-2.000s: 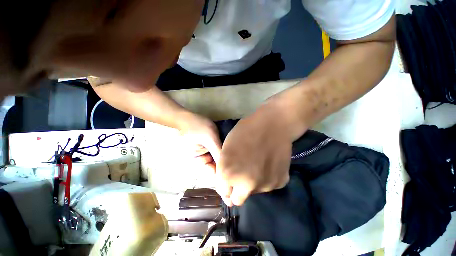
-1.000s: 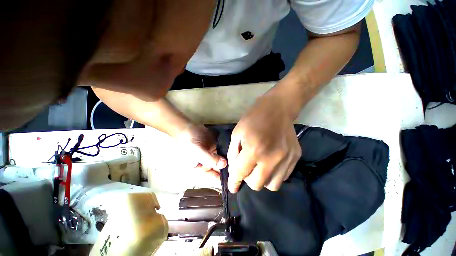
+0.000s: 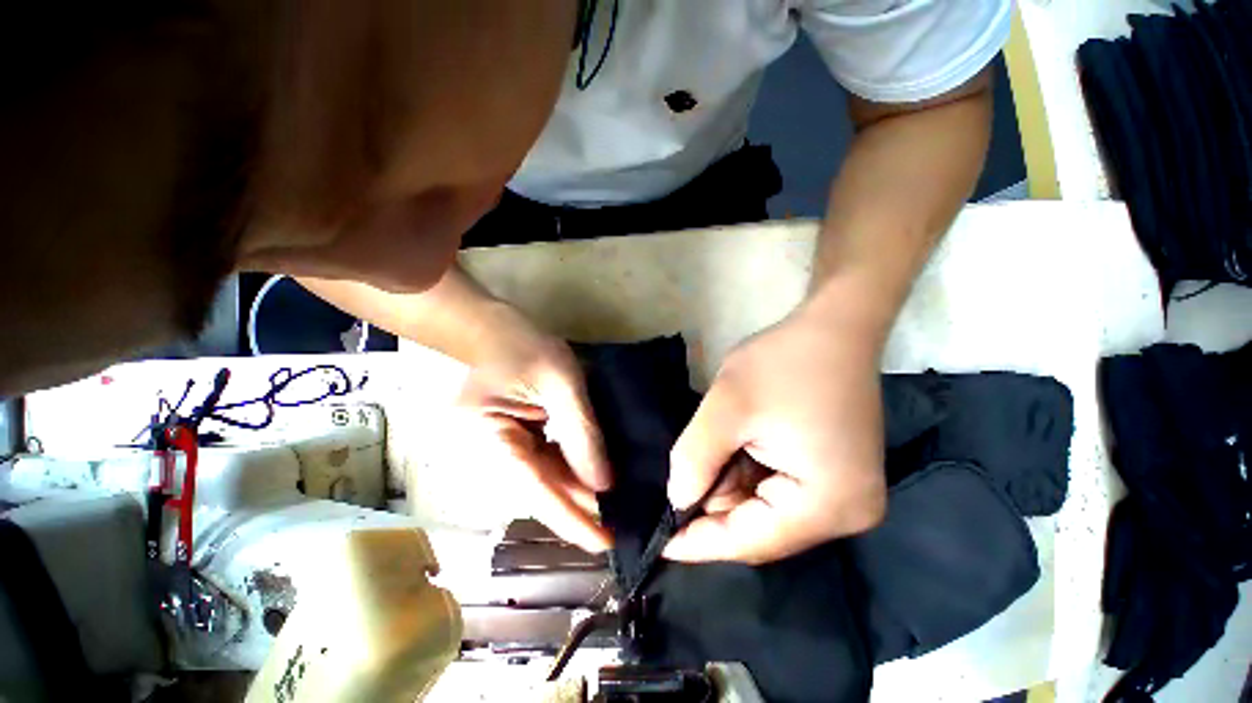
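Observation:
The black fabric workpiece lies right of the needle area, with a flap standing up between my hands. My left hand, on the picture's right, pinches a narrow black seam edge just above the presser foot area. My right hand, on the picture's left, holds the flap's left edge with its fingertips. The fabric edge runs down into the foot area. The needle itself cannot be made out.
The cream machine head stands bottom left, with a red-handled tool on the machine. Black cord lies above it. Dark fabric piles lie at the right edge. A face and torso fill the top left.
My left hand has moved slightly right and turned, still near the seam edge. More fabric now shows upright between the hands. The bag's right part has shifted and refolded, and the zipper line is hidden.

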